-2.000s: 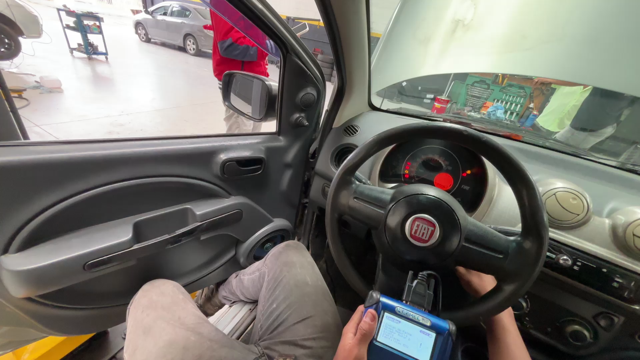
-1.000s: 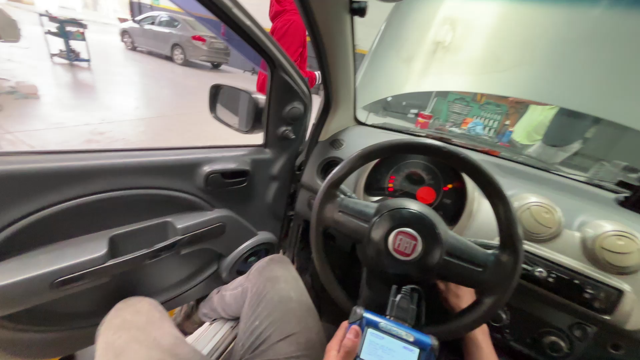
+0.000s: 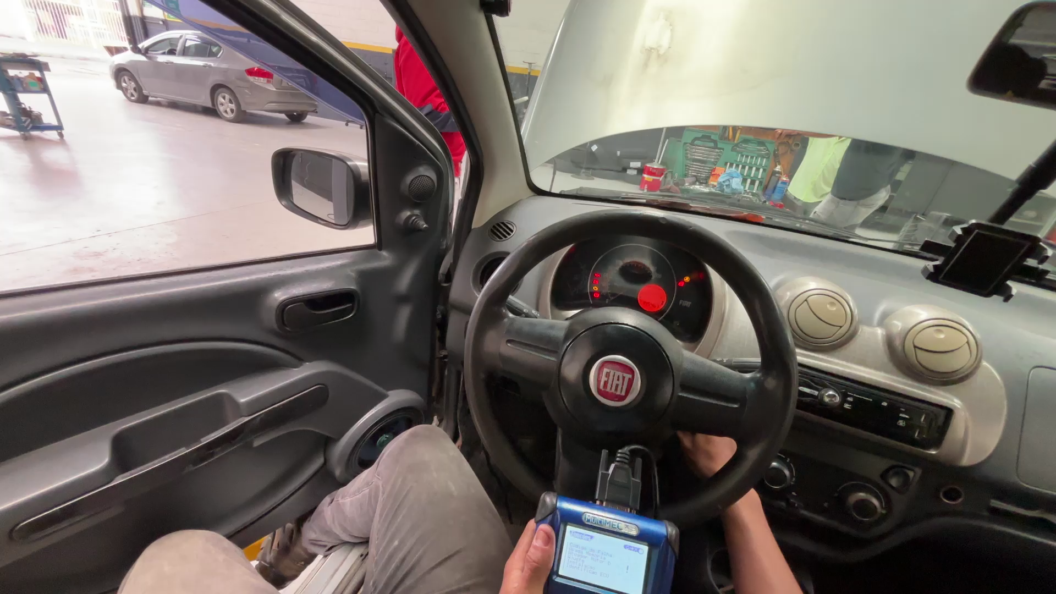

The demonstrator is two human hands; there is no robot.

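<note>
My left hand (image 3: 530, 561) grips the left edge of a blue handheld diagnostic scanner (image 3: 609, 549) with a lit screen bearing writing. A black cable connector (image 3: 619, 481) is plugged into the scanner's top, its cable looping up below the hub of the Fiat steering wheel (image 3: 615, 382). Behind the lower right of the wheel rim, my right hand (image 3: 708, 452) reaches to the steering column; its fingers are hidden, so what it touches cannot be seen. Red and amber lamps glow in the instrument cluster (image 3: 631, 285).
To the left stands the open driver's door (image 3: 190, 371). The raised hood (image 3: 742, 74) fills much of the windshield, with a green tool case (image 3: 726, 161) beneath it. A phone holder (image 3: 982, 257) sits at the right. A person in red (image 3: 425, 91) stands outside.
The view has shifted to the right, bringing in the phone holder and the rearview mirror. My left hand stays on the scanner and my right hand stays behind the wheel.
</note>
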